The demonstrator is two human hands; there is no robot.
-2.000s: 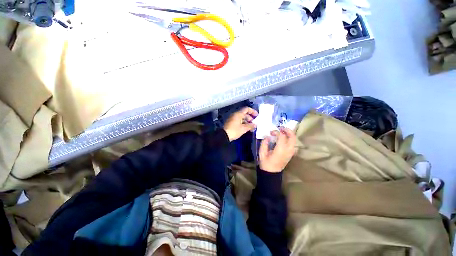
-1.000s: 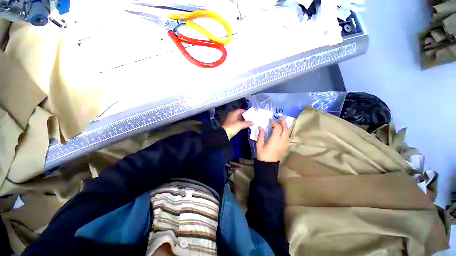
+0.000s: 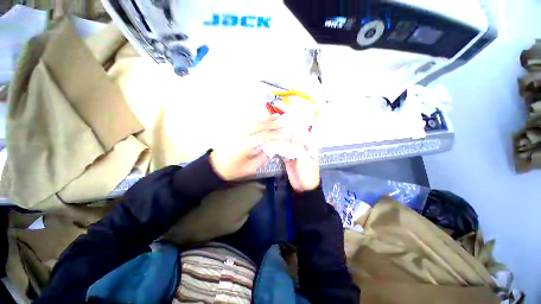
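Observation:
My left hand point(image 3: 242, 155) and my right hand point(image 3: 303, 168) are together above the front edge of the white table, near its middle. White labels point(image 3: 279, 146) show between the fingers of both hands; they are overexposed, so their number and edges cannot be told. The scissors lie on the table just beyond the hands. Their yellow handle point(image 3: 295, 95) and red handle point(image 3: 274, 109) are partly hidden by the hands and the white glare.
The sewing machine point(image 3: 237, 22) stands at the back. Tan cloth point(image 3: 71, 113) drapes over the table at left, and more point(image 3: 409, 237) lies at lower right. A clear plastic bag point(image 3: 379, 191) with dark writing and a black bag point(image 3: 451, 212) are below the table edge.
Both hands have moved up and left from over the plastic bag to the table's front edge, with the white labels. The view has shifted, showing the machine head.

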